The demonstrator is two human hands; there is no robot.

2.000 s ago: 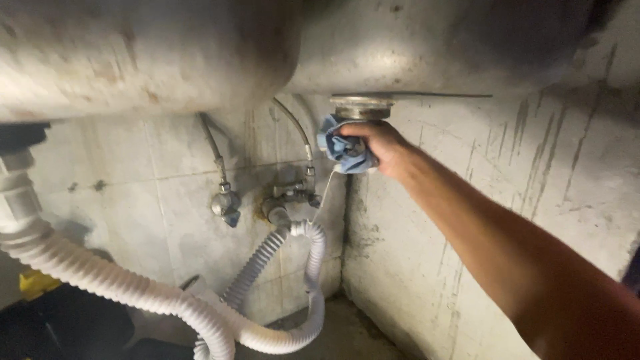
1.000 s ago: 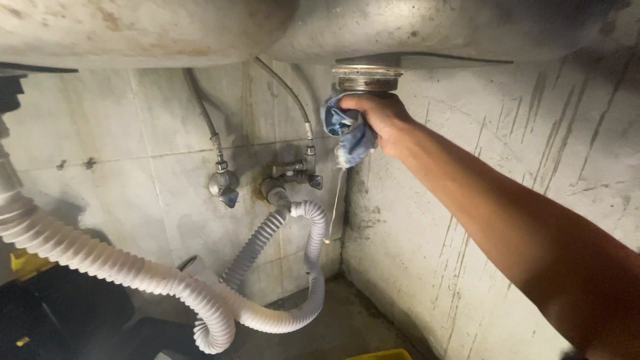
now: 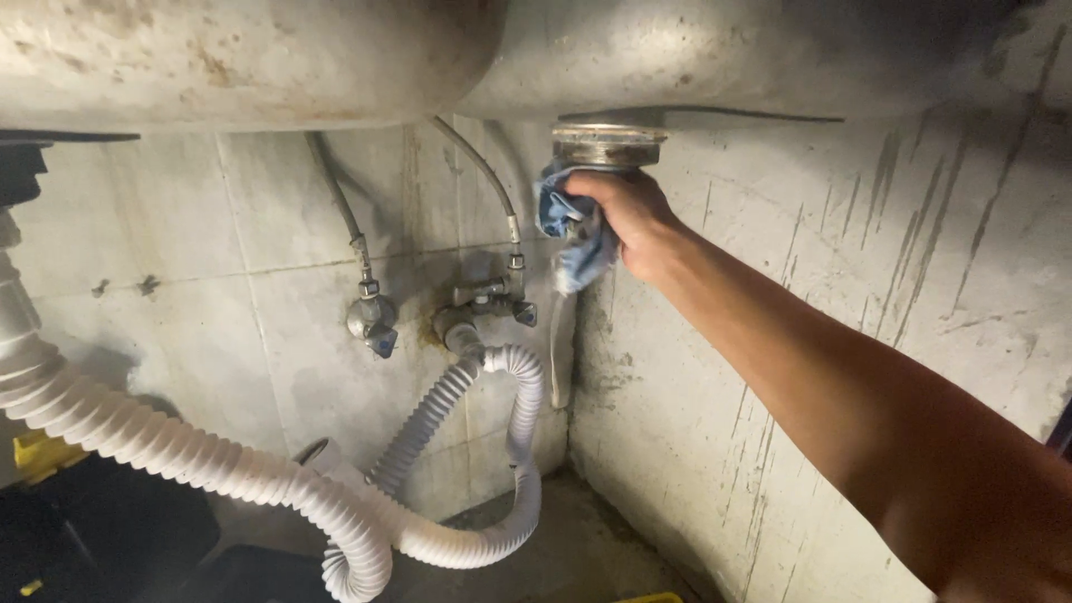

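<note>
My right hand (image 3: 628,213) reaches in from the right and grips a bunched blue cloth (image 3: 578,226) directly under the metal sink drain fitting (image 3: 607,144). The cloth hangs below the fingers, with a loose pale thread or strip dangling from it. The fitting sits on the underside of the right basin of a stainless steel sink (image 3: 670,59). Whether the cloth touches the fitting's lower edge is hard to tell. My left hand does not show.
White corrugated drain hoses (image 3: 209,461) curve across the left and middle. Two angle valves (image 3: 371,320) with braided supply hoses (image 3: 335,188) sit on the tiled wall. A stained wall (image 3: 837,335) rises at the right. Black and yellow objects (image 3: 109,528) lie at lower left.
The right hand stays under the drain fitting with the cloth in its grip; the cloth hangs lower than two seconds ago.
</note>
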